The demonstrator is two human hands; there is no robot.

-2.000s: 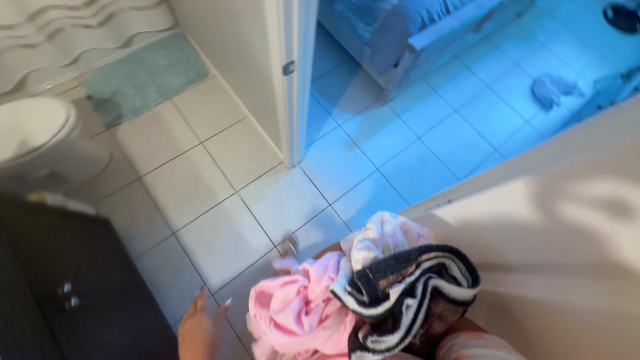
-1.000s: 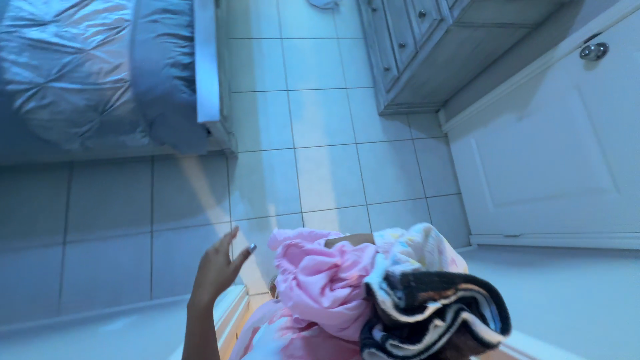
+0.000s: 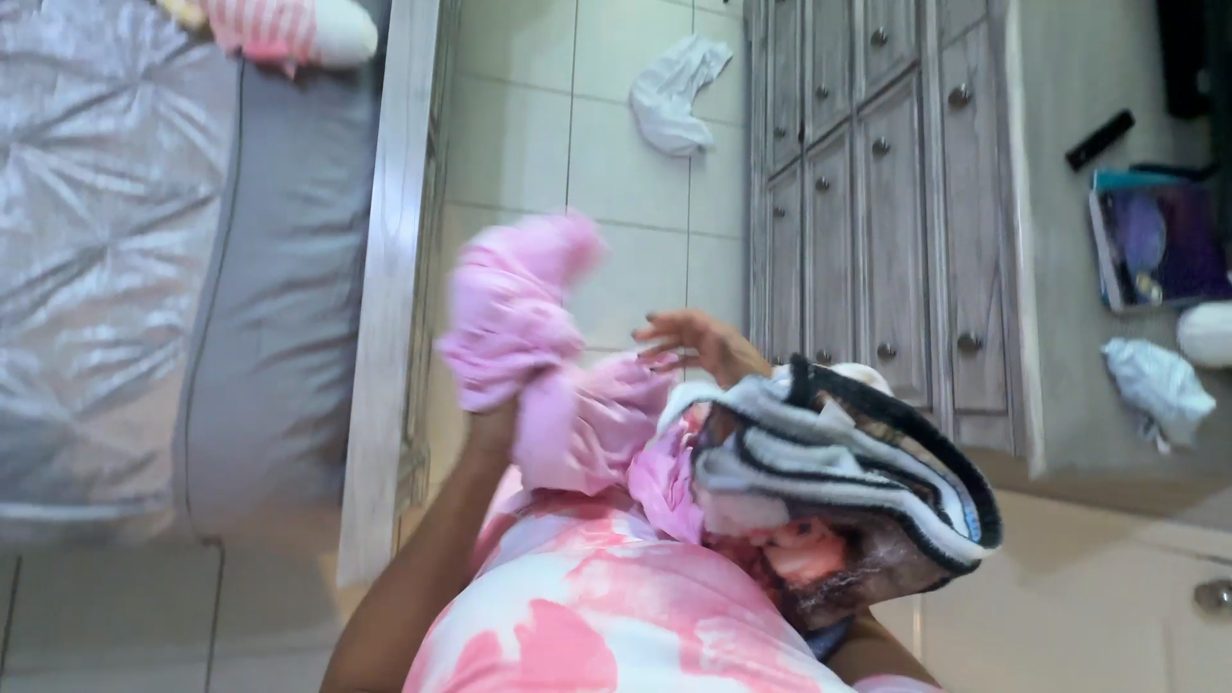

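A crumpled pink cloth (image 3: 568, 375) covers most of my left hand (image 3: 496, 423), which lifts it at the left of the bundle; its fingers are hidden. My right hand (image 3: 698, 342) reaches out past the bundle with fingers apart, just right of the pink cloth. Folded fabric with black and white edges and a printed picture (image 3: 847, 481) lies over my right forearm, against my body. A paler piece of cloth shows beneath its upper edge.
A bed with a grey cover (image 3: 106, 241) and wooden frame (image 3: 380, 289) stands at the left. A white cloth (image 3: 681, 96) lies on the tiled floor (image 3: 510, 144). To the right is a grey wooden dresser (image 3: 895, 231), with books (image 3: 1160, 241) and a crumpled pale item (image 3: 1160, 390) on top.
The view has moved from the bathroom doorway to between the bed and dresser. My left hand, bare before, is now in the pink cloth, raised at the left. My right hand's fingers now show.
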